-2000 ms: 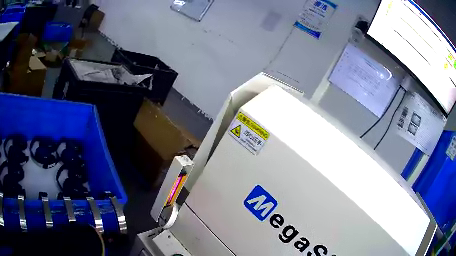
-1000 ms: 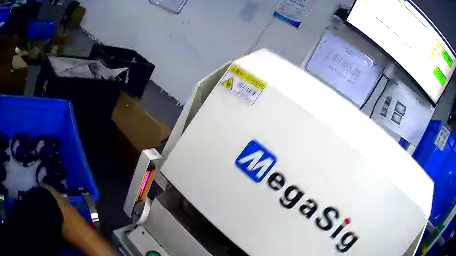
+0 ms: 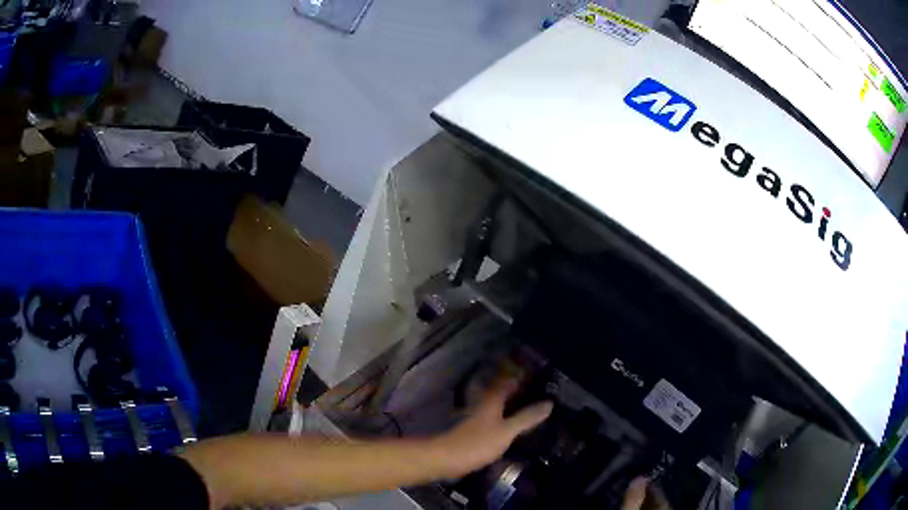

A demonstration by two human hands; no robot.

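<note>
The test box's white lid (image 3: pixel 597 129) is raised, with the dark chamber open below it. A black inner flap (image 3: pixel 617 349) with a small white label hangs under the lid. My left hand (image 3: pixel 493 423) reaches in from the left, over dark parts of the test fixture (image 3: pixel 558 438). Its fingers are spread; whether they hold a headphone is too dark to tell. My right hand (image 3: pixel 640 493) shows only as fingertips at the bottom edge, beside the fixture; its hold is hidden.
A blue tote (image 3: pixel 164 329) with black headphones (image 3: pixel 100 369) and silver bands stands at left. The light curtain bar (image 3: pixel 289 369) stands beside the chamber. Black crates (image 3: pixel 189 189) and a cardboard box (image 3: pixel 279 249) lie behind. A monitor (image 3: pixel 796 70) is at upper right.
The lid has swung up and the chamber is open. My left arm has moved from the tote into the chamber. My right fingertips have come into view. Green marks appeared on the monitor.
</note>
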